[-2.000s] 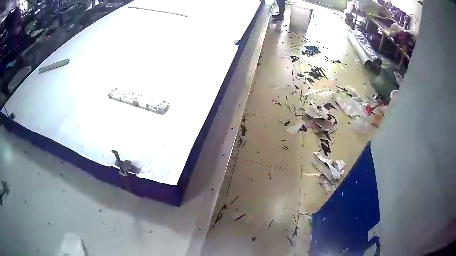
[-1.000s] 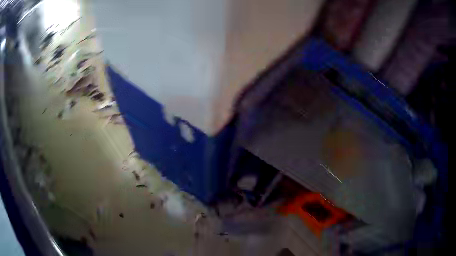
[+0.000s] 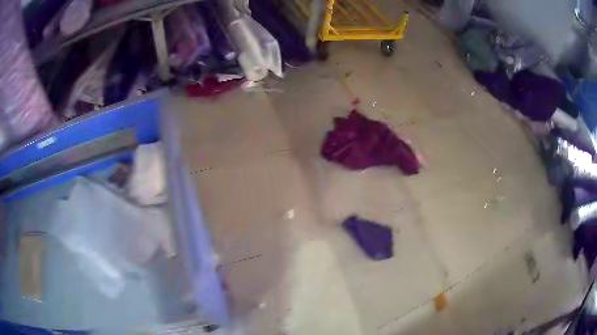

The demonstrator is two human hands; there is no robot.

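Note:
Neither of my hands is in the picture. At the left lies a large blue-edged bin or tray [image 3: 147,118] with a grey inside. Crumpled white cloth or film [image 3: 98,226] lies in it, with a paler white piece [image 3: 149,173] near its far right corner and a small tan rectangle [image 3: 31,267] at its left. On the floor to the right lie a crumpled dark magenta cloth piece [image 3: 370,144] and a smaller dark purple piece [image 3: 371,237]. The picture is partly blurred.
A yellow trolley frame [image 3: 363,31] with a dark wheel stands at the top. Wrapped rolls, one white [image 3: 255,49], lie under a rack at the upper left. Dark purple cloth [image 3: 537,95] is heaped along the right. A small orange bit [image 3: 440,301] lies on the floor.
The view has swung from the white-topped fabric lay and scrap-strewn aisle, past a blue panel, to the blue-edged bin and open floor. No hand shows in any frame.

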